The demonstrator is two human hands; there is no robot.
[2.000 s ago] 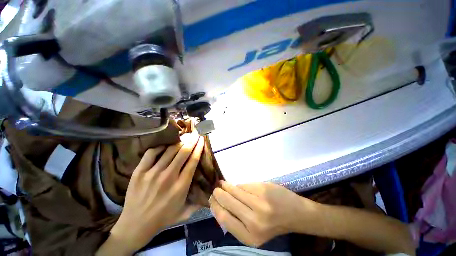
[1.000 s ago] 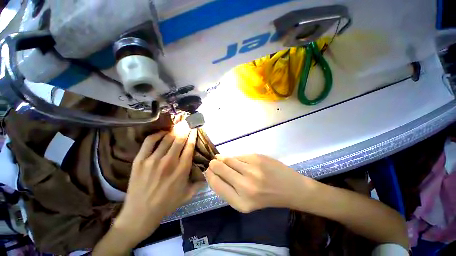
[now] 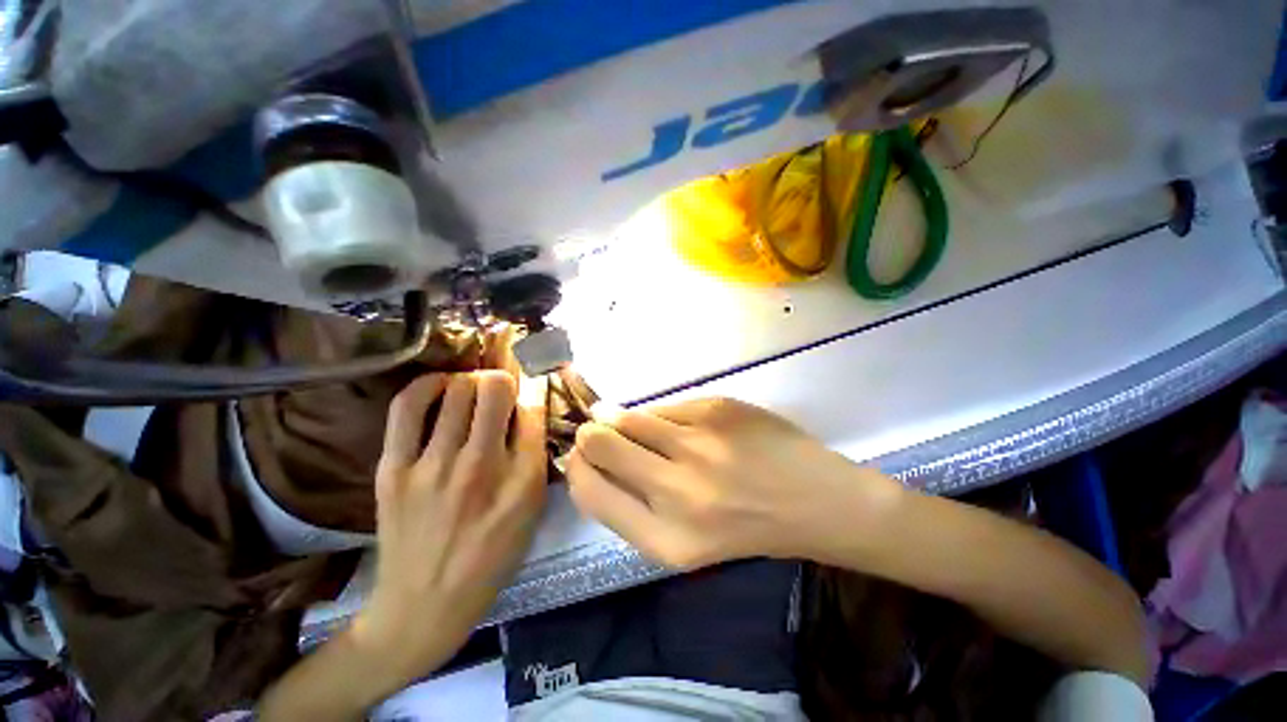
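Brown fabric lies bunched on the machine table left of and under the needle area, with a white strip along it. My left hand presses on the fabric just in front of the presser foot, fingers bent. My right hand pinches the fabric's right edge near the small grey block. The sewing machine stands over the cloth; its needle is hard to make out behind metal parts and glare.
Green handle loop and yellow item lie under the machine arm. A curved metal bar crosses at left. The table's silvery edge curves in front. Pink cloth hangs at far right.
My right hand has moved up and closer to the grey block and my left hand. Less cloth shows between my hands. My left hand's fingers are more bent. The camera view has shifted slightly.
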